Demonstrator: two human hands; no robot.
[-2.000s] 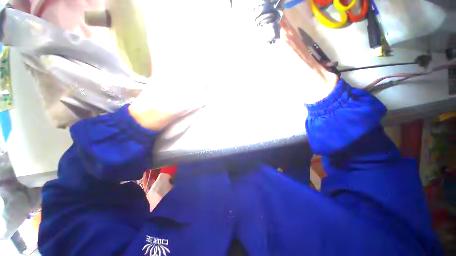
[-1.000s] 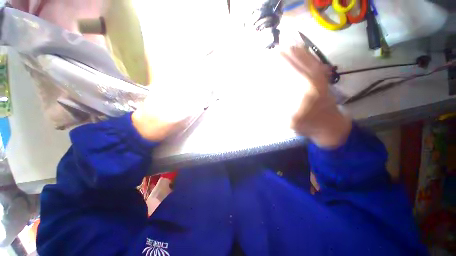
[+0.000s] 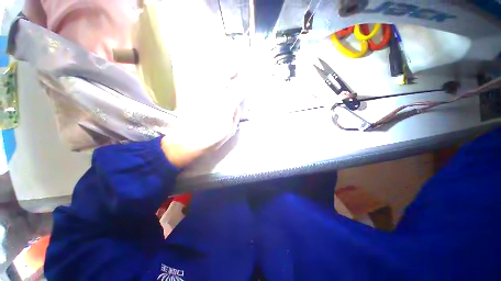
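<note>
The pale greyish-pink garment (image 3: pixel 104 101) lies bunched on the left of the white table and runs under my left hand (image 3: pixel 200 134). Strong glare washes out my left hand; its wrist shows, but its fingers cannot be made out against the cloth. Dark thread snips (image 3: pixel 336 82) lie on the table right of the needle area (image 3: pixel 287 52), blades pointing up and left. My right hand is out of the picture; only the blue right sleeve shows at the lower right.
The white machine head (image 3: pixel 409 12) crosses the upper right. Yellow and red scissors handles (image 3: pixel 360 41) and a short black tool (image 3: pixel 395 59) lie below it. Brownish cords (image 3: pixel 409 107) lie right of the snips. A yellow-green object (image 3: pixel 159 60) with a brown peg (image 3: pixel 125 55) stands left.
My right hand has left the snips area and gone out of the picture to the right. The snips lie uncovered. More of the machine head shows. My left hand stays at the garment.
</note>
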